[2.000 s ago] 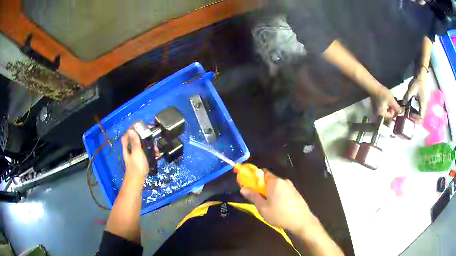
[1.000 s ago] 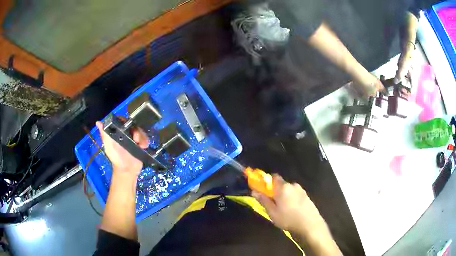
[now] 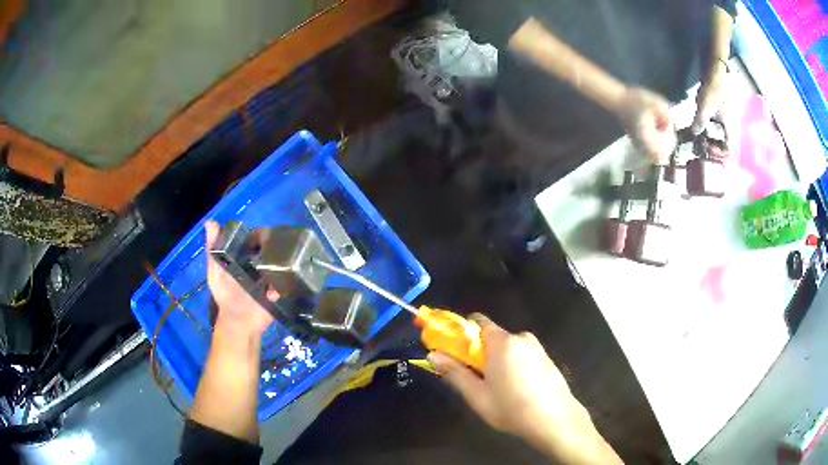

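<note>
My left hand (image 3: 234,295) holds a grey metal mould core insert (image 3: 289,262) with two square blocks, above the left part of a blue crate (image 3: 386,227). My right hand (image 3: 513,377) grips the orange-yellow handle of a pry screwdriver (image 3: 451,338). Its thin shaft points left, and its tip is at the face of the upper block; whether it touches cannot be told. A flat silver insert plate (image 3: 334,229) lies in the crate, beyond the held insert.
A white table (image 3: 676,354) at right holds more core inserts with dark pink parts (image 3: 647,242) and a green bottle or packet (image 3: 774,219). Another person's hands (image 3: 649,123) work over it. An orange-framed machine door (image 3: 136,177) is at upper left.
The held insert has turned so its block faces point more towards my right hand. The screwdriver tip has moved left onto or close to the upper block. The view has shifted slightly.
</note>
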